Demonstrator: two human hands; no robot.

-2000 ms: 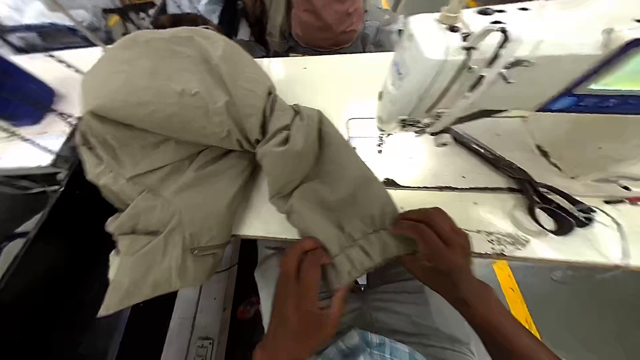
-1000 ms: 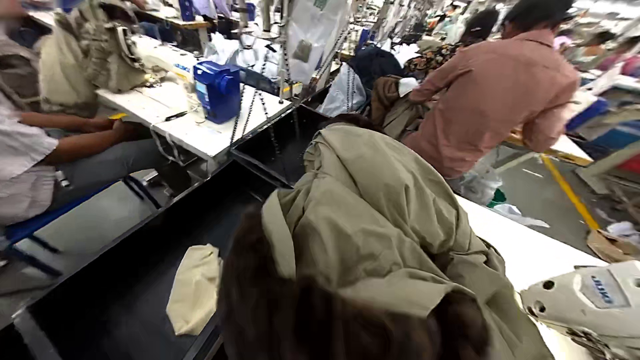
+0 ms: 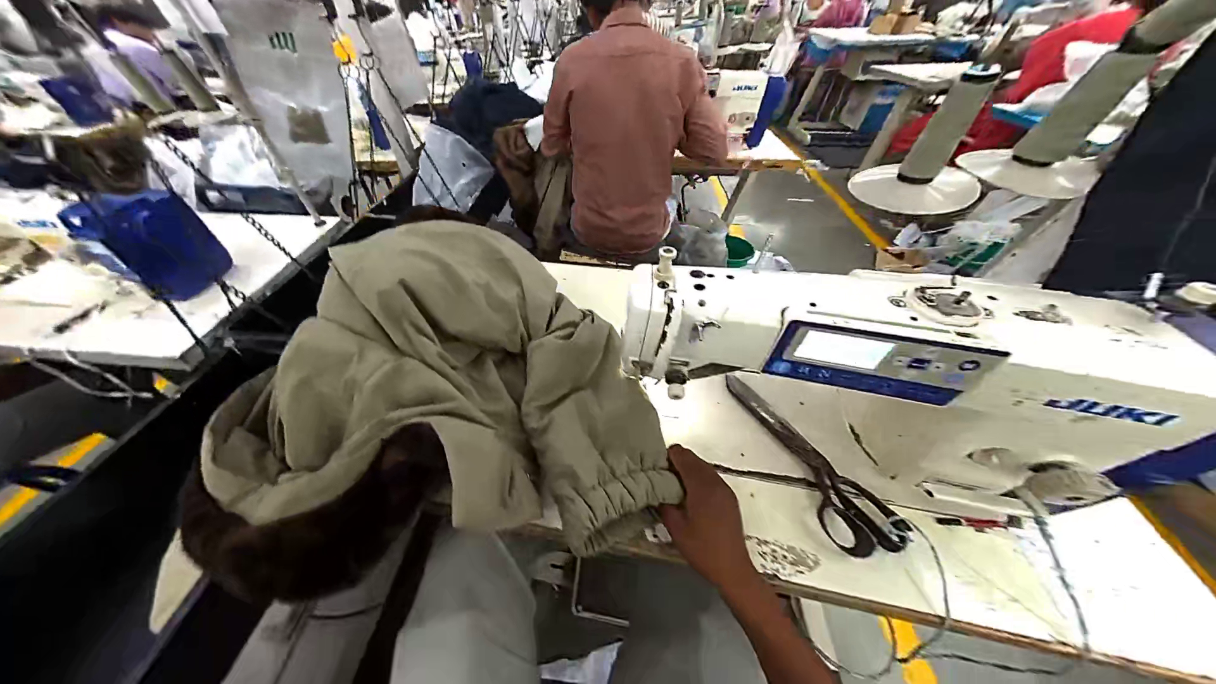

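A khaki garment point(image 3: 427, 332) with dark brown fur lining point(image 3: 313, 541) lies heaped over the left part of the sewing table and hangs past its front edge. My right hand point(image 3: 703, 513) grips the gathered, elastic end of its sleeve point(image 3: 617, 489) at the table's front edge. My left hand does not show; the garment may cover it. Just right of the sleeve stands a white Juki industrial sewing machine point(image 3: 950, 380), its needle area beside the cloth. Large fabric shears point(image 3: 817, 465) rest in front of the machine, right of my right hand.
A black trough point(image 3: 104, 541) runs along the left, with a chain above it and a neighbouring table point(image 3: 275, 247) bearing a blue container point(image 3: 152, 242) beyond. A person in a pink shirt point(image 3: 617, 123) sits ahead. Loose cord hangs over the table's front edge at right.
Two seconds ago both hands were at the cuff; now only my right hand shows there. The fur lining, not visible then, now shows. The view has swung left and back.
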